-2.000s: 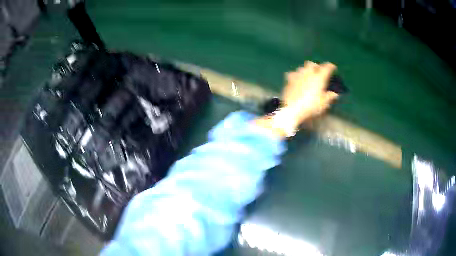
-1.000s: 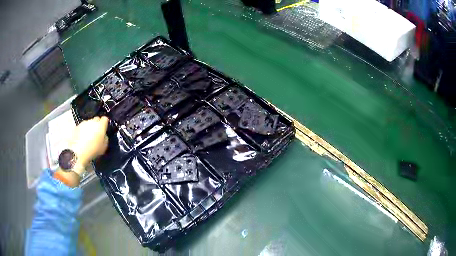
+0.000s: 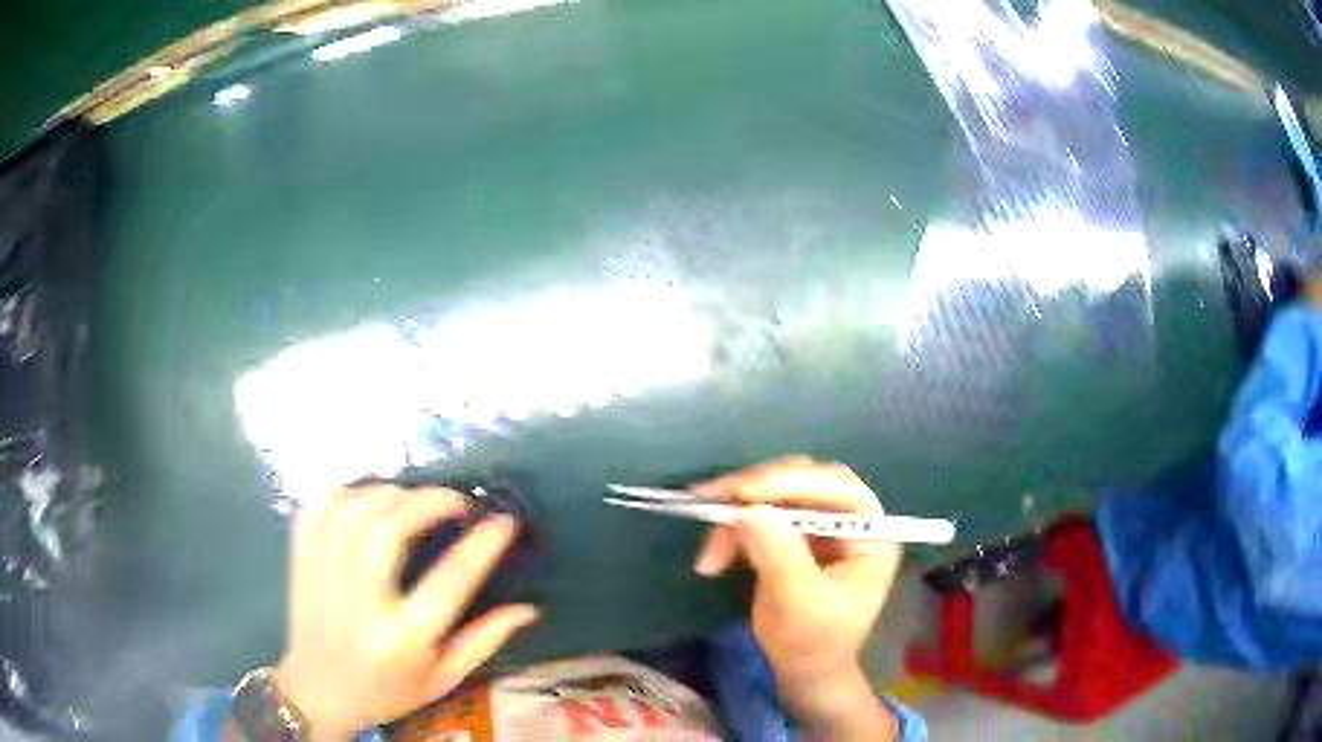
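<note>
My left hand (image 3: 392,602) is at the lower left on the mat, its thumb and fingers around a small black part (image 3: 490,507), probably a camera lens cover, partly hidden and blurred. My right hand (image 3: 812,573) holds slim silver tweezers (image 3: 783,519) like a pen. Their tips point left toward the black part, a short way from it and slightly apart. A clear release liner sheet (image 3: 326,399) with strong white glare lies just beyond my left hand. Rings on it cannot be made out.
More clear shiny sheets (image 3: 1015,290) lie at the right. Wrinkled black plastic (image 3: 44,435) is at the left edge. A tan divider strip (image 3: 160,73) runs along the far side. Another person's blue sleeve (image 3: 1276,464) and a red stool (image 3: 1066,638) are at the lower right.
The view has swung from the black bag down to the near work area. My left hand has left the bag and is at a small black part. My right hand and the tweezers have come into view.
</note>
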